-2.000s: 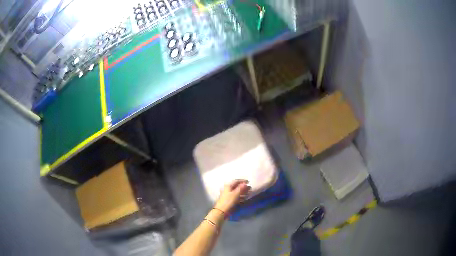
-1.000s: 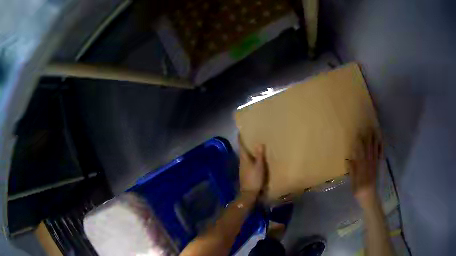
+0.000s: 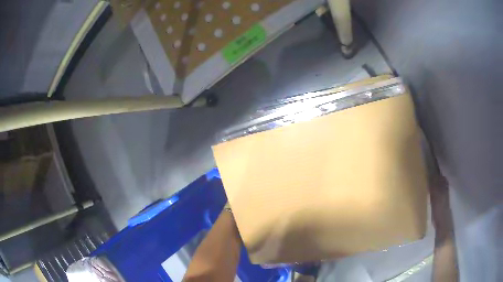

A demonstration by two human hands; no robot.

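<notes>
A stack of packed trays [image 3: 325, 182] fills the middle and right, with a flat tan cardboard sheet on top. Glossy clear plastic layers show along its far edge. My left hand [image 3: 227, 220] is at the stack's left edge; its fingers are hidden behind the stack and mostly the wrist and forearm show. My right hand [image 3: 439, 193] is along the stack's right edge, dark and blurred, with its fingers hidden. The stack is between both hands.
A blue bin [image 3: 160, 226] is at lower left, beside the stack. A tan box with white dots and a green label [image 3: 244, 44] is at the top. Cream rack tubes [image 3: 94, 109] cross the left. A pale cushion-like thing [image 3: 95, 271] is at bottom left.
The stack looks larger and its plastic layers now show along the far edge. My hands have moved from its top to its sides. The pale seat has shifted out towards the lower left.
</notes>
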